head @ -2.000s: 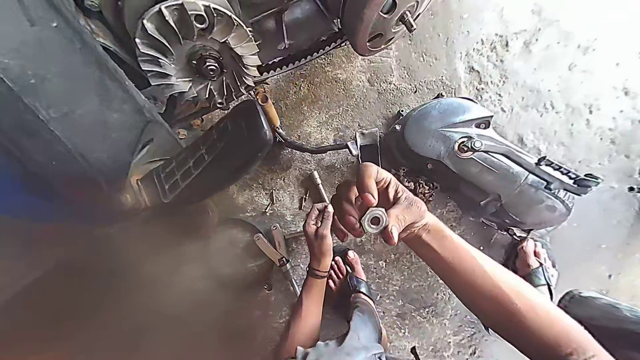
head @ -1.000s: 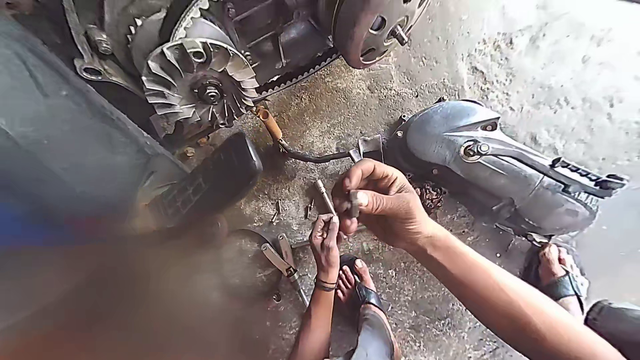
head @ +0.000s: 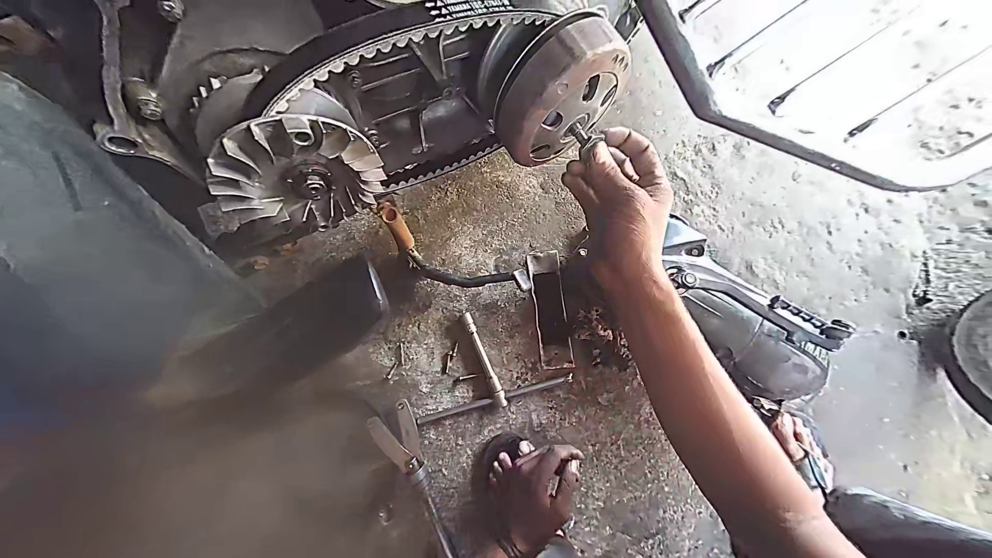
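Observation:
My right hand (head: 624,182) grips a metal nut (head: 593,143) between thumb and fingers, at the end of the shaft (head: 577,132) that sticks out from the clutch bell (head: 562,93). Whether the nut is on the thread cannot be told. A toothed drive belt (head: 349,54) runs from the clutch side to the pulley with the finned fan (head: 294,174) at left. My left hand (head: 535,492) is low in the view over my foot, fingers curled, with no tool visible in it. Above it a T-handle socket wrench (head: 484,360) lies on the concrete.
A silver crankcase cover with kick lever (head: 744,310) lies at right of my forearm. Small bolts (head: 449,358) and a plier-like tool (head: 407,449) are on the floor. A black hose with an orange end (head: 395,225) lies below the belt. A ribbed panel (head: 821,77) is at upper right.
My right hand has moved with the nut up to the clutch shaft. My left hand has let go of the T-handle tool, which now lies on the floor. The view has shifted.

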